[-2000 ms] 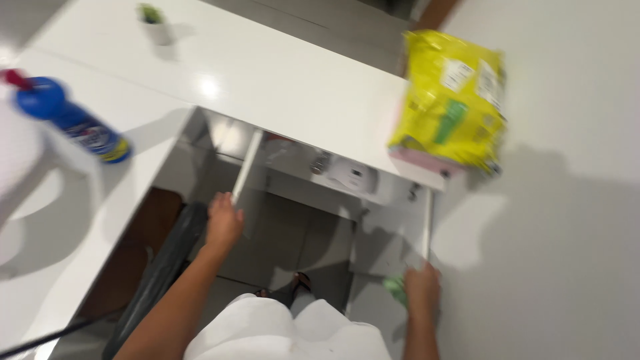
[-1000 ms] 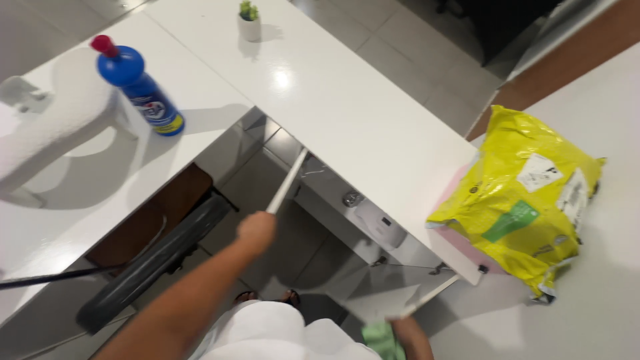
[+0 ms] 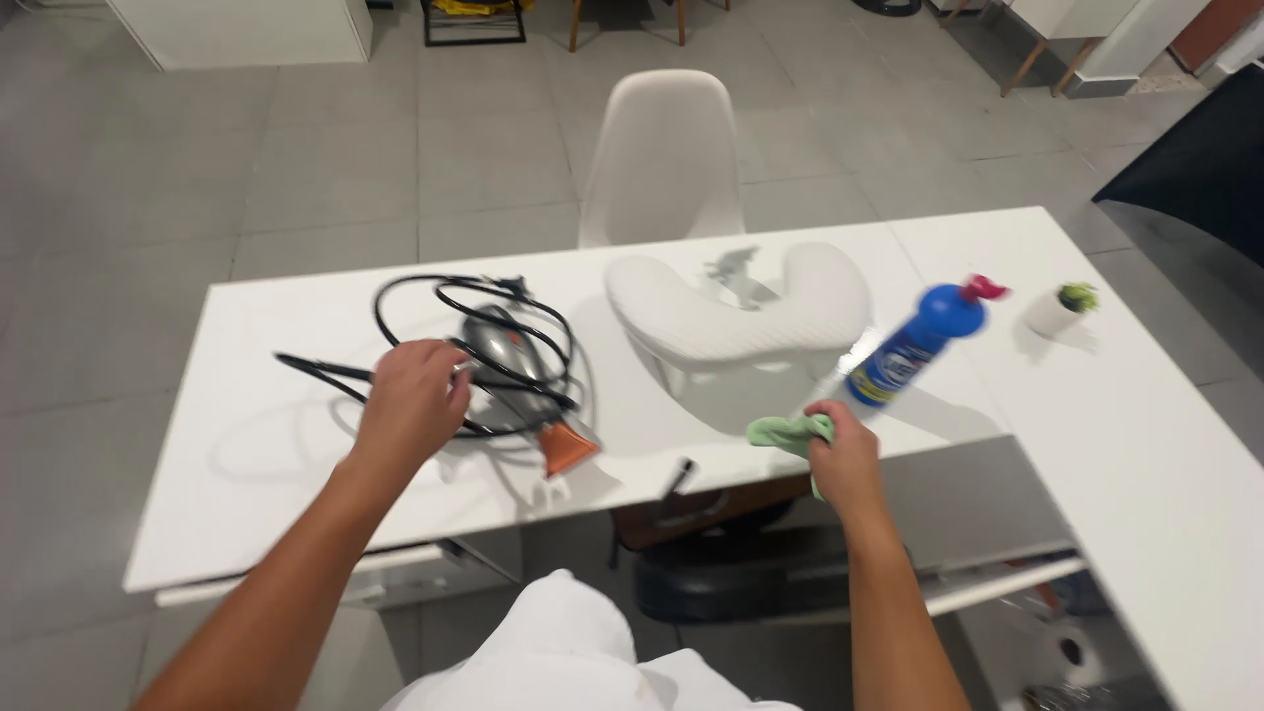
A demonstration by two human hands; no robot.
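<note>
My left hand (image 3: 420, 390) is at the black power cord (image 3: 395, 286) coiled over a grey handheld appliance (image 3: 504, 360) with an orange nozzle (image 3: 565, 449), on the white desk. Its fingers are bent at the cord's near side; whether they grip it is unclear. My right hand (image 3: 844, 449) holds a green cloth (image 3: 788, 433) over the desk's near edge. Just beyond it a blue bottle with a red cap (image 3: 913, 346) appears tilted by the view. A white U-shaped cushion (image 3: 731, 321) on a stand is between the appliance and the bottle.
A small potted plant (image 3: 1057, 308) stands at the right on the desk (image 3: 1136, 425). Beyond the far edge is a white chair (image 3: 671, 148). Below the near edge are a black padded seat (image 3: 741, 583) and open drawers, one at the left (image 3: 415, 573), one at the right (image 3: 1007, 583).
The view has swung left to the long desk section. Both hands have left the drawer edges they were at; the left is now at the cord, the right over the desk edge with the green cloth.
</note>
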